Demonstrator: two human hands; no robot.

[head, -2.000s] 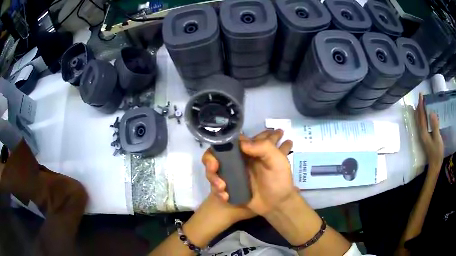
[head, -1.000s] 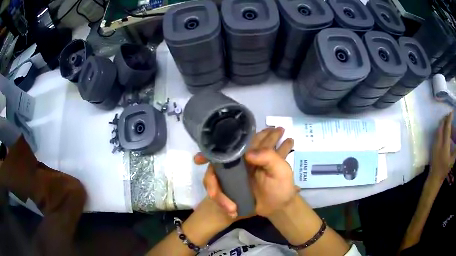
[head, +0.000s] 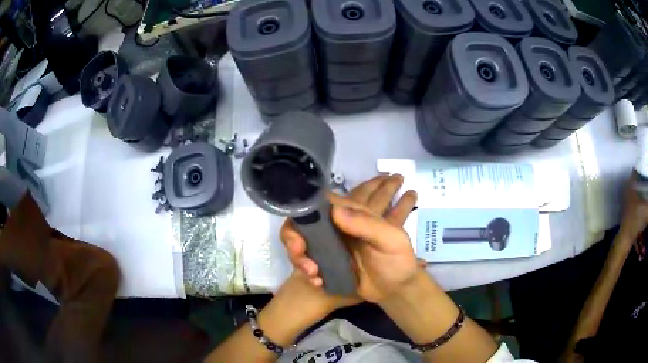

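Observation:
A dark grey handheld fan is held upright in front of me, its round head facing up towards the camera and its dark inside showing. My left hand is wrapped around the handle from the left; part of it is hidden behind the handle. My right hand grips the handle from the right, thumb along its side below the head, other fingers spread behind. An opened-out light blue and white retail box with a fan picture and "MINI FAN" text lies on the bench to the right.
Stacked grey housings stand in columns at the back. One dark grey housing sits at left with small fan blades around it; several loose ones lie behind it. Clear plastic lies at left. Another person's arm shows at each side.
The fan head first tilted and swung right, then moved left, and its opening now points down-left. Both hands keep their grip. The person's hand at right moved off the light blue item there.

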